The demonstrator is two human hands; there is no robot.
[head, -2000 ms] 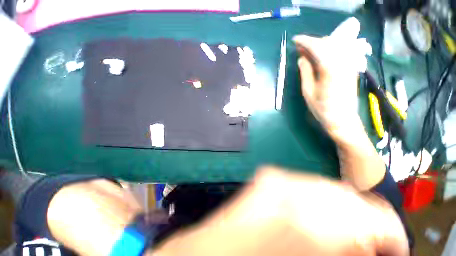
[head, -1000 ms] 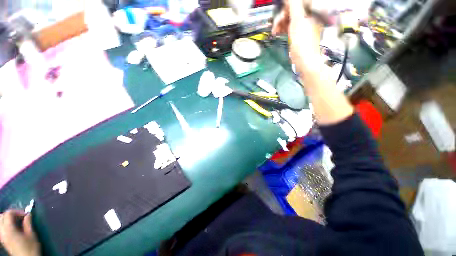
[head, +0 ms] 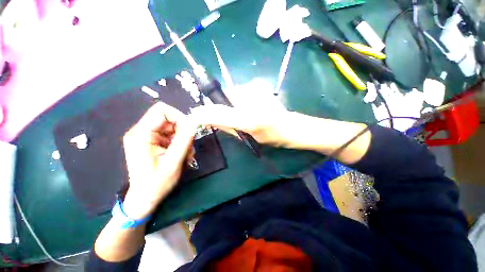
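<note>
The soldering iron (head: pixel 212 91) has a black handle and a metal shaft pointing up and left, away from me. My right hand (head: pixel 239 119) is closed around its handle. My left hand (head: pixel 154 154), with a blue band at the wrist, is curled over the black mat (head: pixel 95 180), its fingertips meeting the right hand's fingers. Small shiny bits show beside the left fingers; whether they are held cannot be told. Small white pieces (head: pixel 187 84) lie at the mat's far edge, and another white piece (head: pixel 80 141) lies on its left part.
A slim pointed tool (head: pixel 222 64), a blue-and-white pen-like tool (head: pixel 206 22), a thin white-shafted tool (head: pixel 285 68) and yellow-and-black-handled pliers (head: pixel 348 69) lie on the green bench (head: pixel 314 101). A pink-edged sheet (head: pixel 85 48) is upper left; a red crate (head: pixel 452 125) is right.
My right hand has come back from the far right with the soldering iron. My left hand has moved from the lower left over the mat to meet it. The view has shifted.
</note>
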